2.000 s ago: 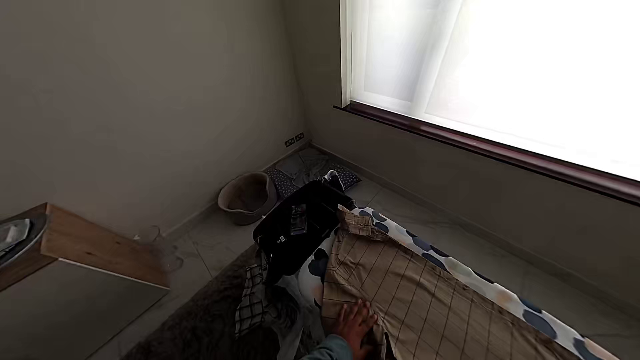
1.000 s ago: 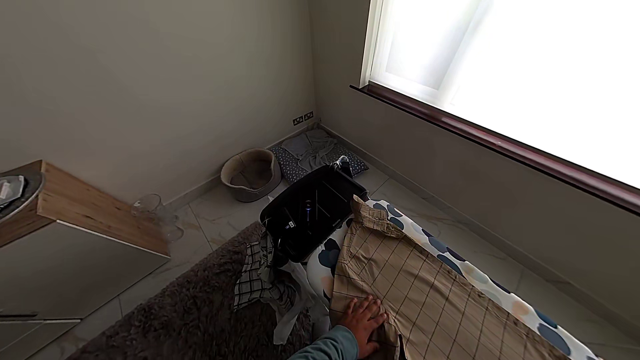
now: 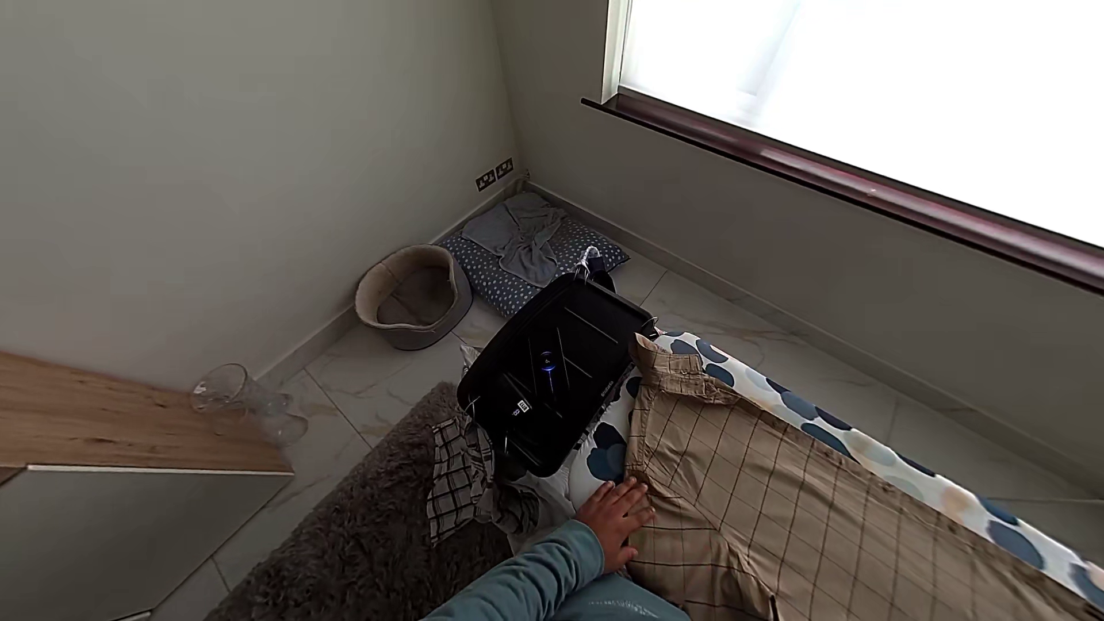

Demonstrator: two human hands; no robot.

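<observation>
Brown checked trousers [image 3: 776, 492] lie spread along an ironing board with a blue-spotted cover [image 3: 845, 431]. My left hand [image 3: 617, 523], in a blue-grey sleeve, rests with spread fingers on the left edge of the trousers, near the waistband side. Beyond it, at the board's far left end, is a black tray-like stand [image 3: 552, 371] with a small blue light and a label. A checked cloth [image 3: 457, 474] hangs beside the stand. My right hand is out of the frame.
A grey pet bed [image 3: 414, 297] and a dotted cushion [image 3: 500, 272] with a grey cloth on it lie in the corner. A shaggy rug [image 3: 371, 526] covers floor at lower left, near a wooden-topped cabinet [image 3: 121, 423] with glassware [image 3: 220, 388]. A window sill [image 3: 828, 181] runs along the right wall.
My left hand has moved up the edge of the trousers toward the black stand. The view has shifted somewhat.
</observation>
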